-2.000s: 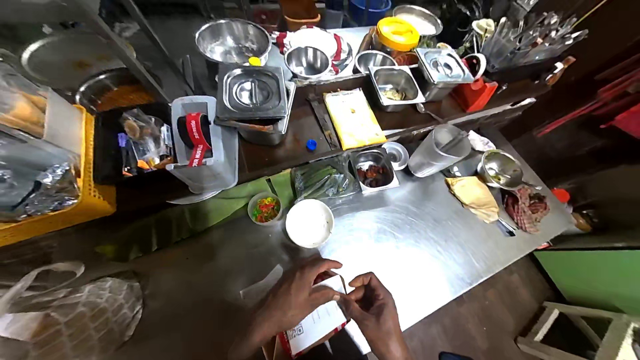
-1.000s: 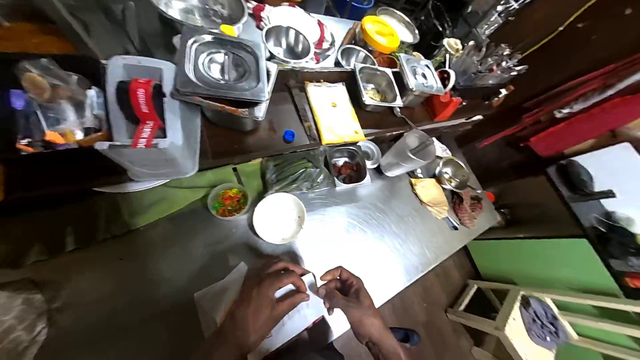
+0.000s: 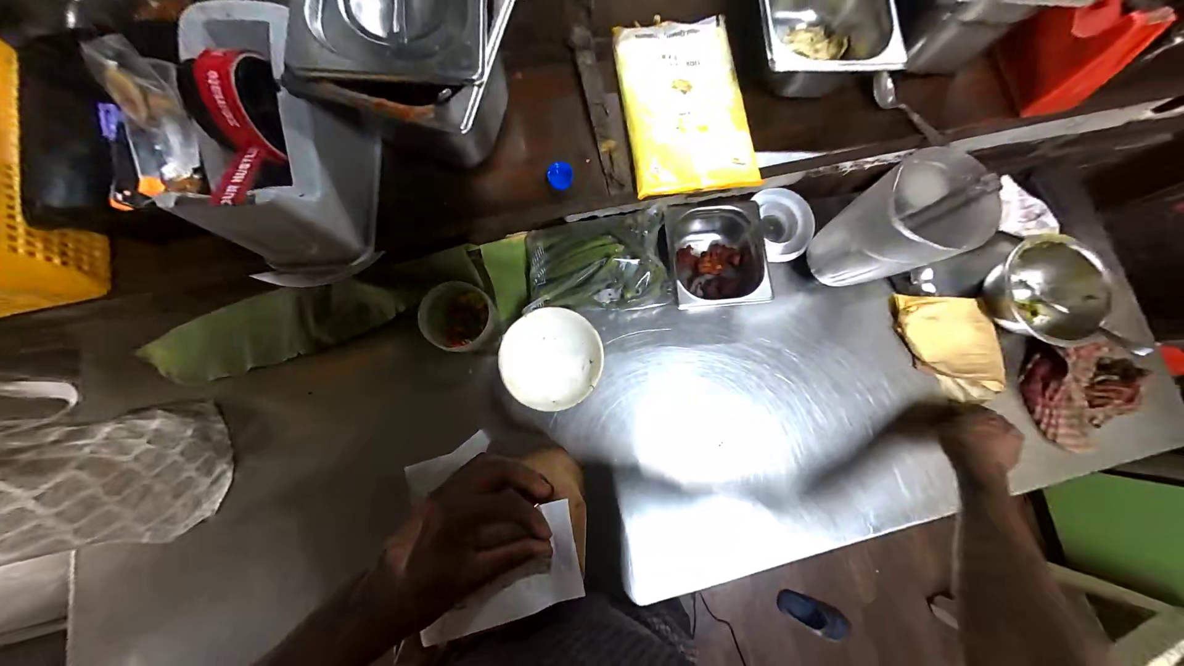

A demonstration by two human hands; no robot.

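My left hand (image 3: 490, 532) grips a sheet of white paper (image 3: 532, 592) at the near edge of the steel table, with a brown paper piece or packet (image 3: 561, 472) behind its fingers. My right hand (image 3: 985, 439) is blurred, out at the right of the table, just below a folded yellow-brown cloth or paper (image 3: 953, 342); whether it holds anything cannot be told. A white bowl (image 3: 550, 359) stands beyond my left hand. Beside it are a small tub of chopped red and green food (image 3: 456, 317) and a clear bag of green vegetables (image 3: 597, 264).
Behind stand a steel pan with dark red pieces (image 3: 717, 254), a tall clear jug (image 3: 902, 217) and a steel bowl (image 3: 1050, 291). A checked cloth (image 3: 1082, 388) lies far right, a banana leaf (image 3: 277, 324) left. The shelf holds a yellow packet (image 3: 686, 106) and a grey bin (image 3: 324, 166).
My right hand has left my left hand and moved to the right, near the folded yellow-brown item. My left hand stays with the white paper.
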